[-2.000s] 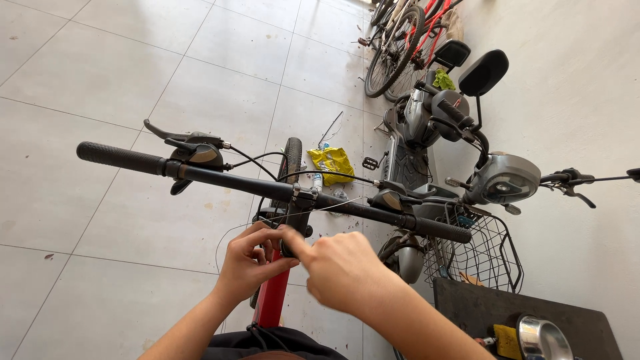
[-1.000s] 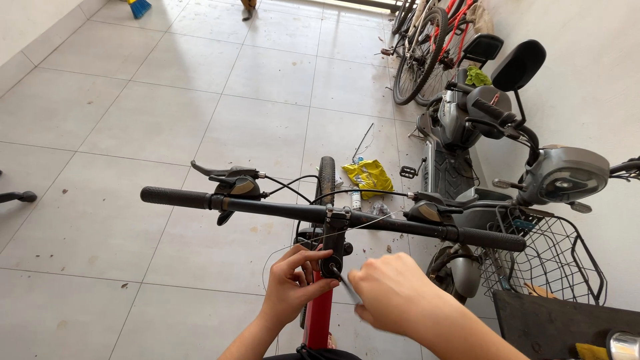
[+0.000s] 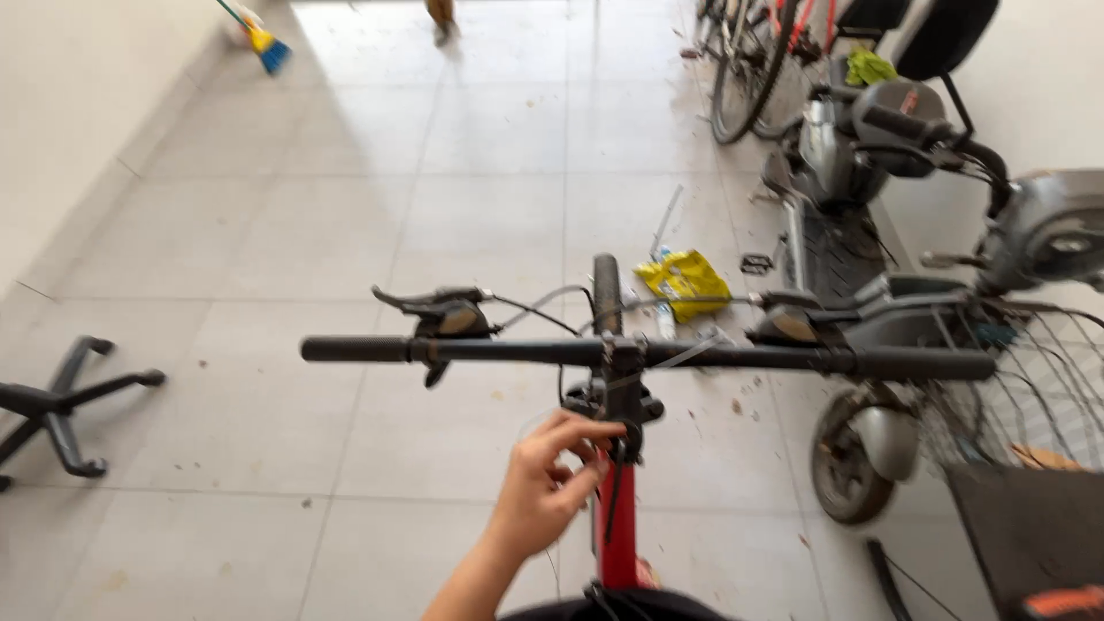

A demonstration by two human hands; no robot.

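A bicycle's black handlebar (image 3: 517, 352) runs across the view above its red frame (image 3: 617, 526). My left hand (image 3: 552, 479) is at the rear of the black stem (image 3: 623, 397), its index fingertip on the stem's top cap area. A thin black tool, seemingly a hex key (image 3: 615, 492), stands at that spot beside the fingers; whether they grip it cannot be told. My right hand is out of view. A brake lever (image 3: 431, 302) with its shifter is at the left of the bar, and cables curve ahead of the stem over the front wheel (image 3: 606, 293).
An electric scooter (image 3: 837, 250) with a wire basket (image 3: 1035, 388) stands close on the right. A yellow plastic bag (image 3: 686, 285) lies beyond the bar. Other bicycles (image 3: 742, 78) are at the back, a chair base (image 3: 60, 401) at left, and a broom (image 3: 267, 47) at far left.
My right hand, earlier at the stem beside my left and holding a tool in the middle frame, has left the view. My left hand remains by the stem. The view has shifted.
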